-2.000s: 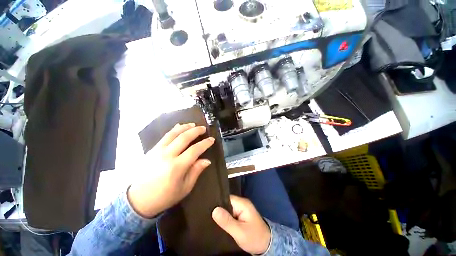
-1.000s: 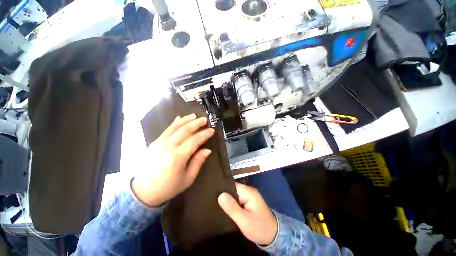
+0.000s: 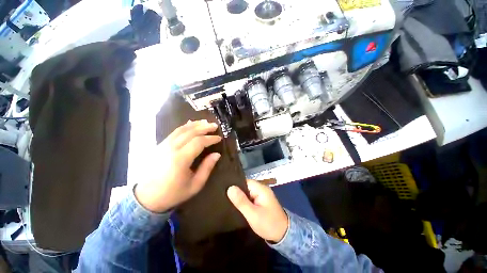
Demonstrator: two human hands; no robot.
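Note:
A dark brown garment panel [image 3: 205, 213] lies on the table in front of the overlock machine [image 3: 288, 40] and hangs over the table edge. Its far end is beside and under the presser foot area [image 3: 225, 113]. My left hand [image 3: 179, 165] lies flat on the panel just in front of the foot, fingers slightly spread, pressing on the cloth. My right hand [image 3: 261, 210] pinches the panel's right edge between thumb and fingers near the table edge. The fingers under the cloth are hidden.
A stack of brown panels [image 3: 72, 149] lies at left. Thread snips with orange-yellow handles [image 3: 359, 127] lie right of the machine beside a black strap [image 3: 348, 144]. A grey recess [image 3: 265, 154] is at the table edge. A yellow basket [image 3: 394, 178] stands below right.
The panel has moved away from me, further past the foot. My right hand has moved forward and up with its edge. My left hand has shifted slightly forward and left.

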